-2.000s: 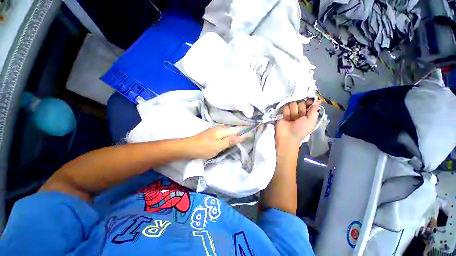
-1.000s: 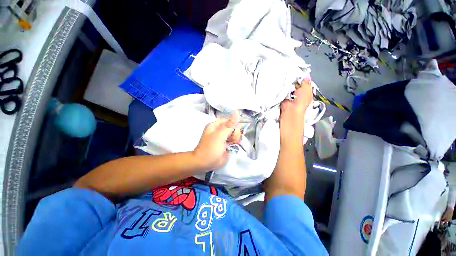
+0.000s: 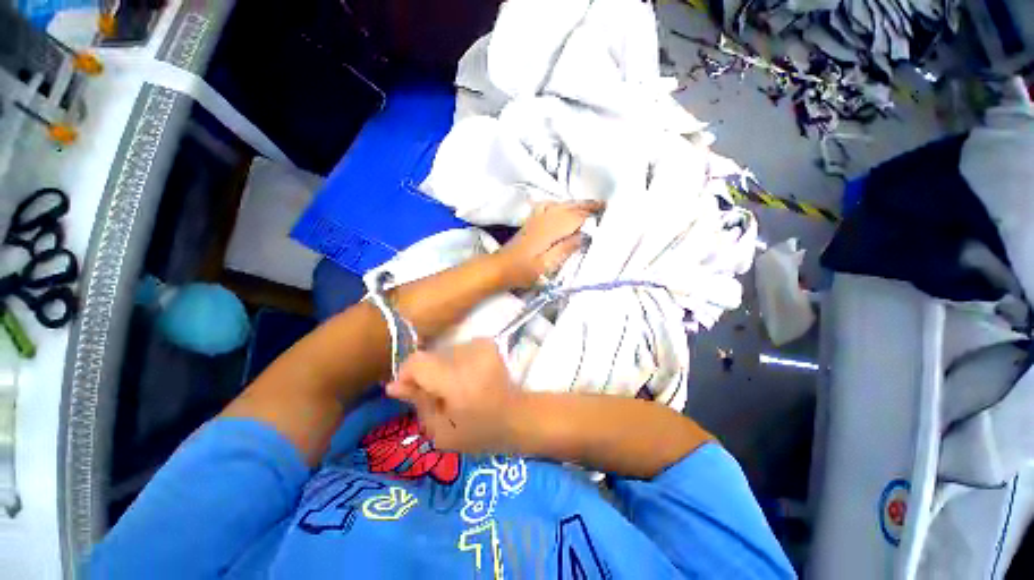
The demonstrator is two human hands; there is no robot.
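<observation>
A large heap of white cloth pieces (image 3: pixel 590 147) lies over my lap and extends forward, with ruffled edges on its right. A narrow tie strip (image 3: pixel 618 284) runs across the heap near my hands. My left hand (image 3: pixel 550 241) is at the middle of the heap, its fingers closed on the white cloth and partly hidden in its folds. My right hand (image 3: pixel 454 391) is close to my shirt, closed on an end of the strip, which also loops up beside my left forearm.
Black-handled shears (image 3: pixel 43 258) and a green-handled tool (image 3: pixel 16 331) lie on the table (image 3: pixel 113 283) at left. A blue plastic sheet or bin (image 3: pixel 380 187) is beside the heap. A white machine-like body (image 3: pixel 867 397) with dark and grey cloth stands right. Scraps (image 3: pixel 833 85) lie on the floor.
My right hand has moved from the heap's right side leftward, close to my shirt, with the strip. My left hand has moved forward on the heap. The view has shifted, showing more table at left.
</observation>
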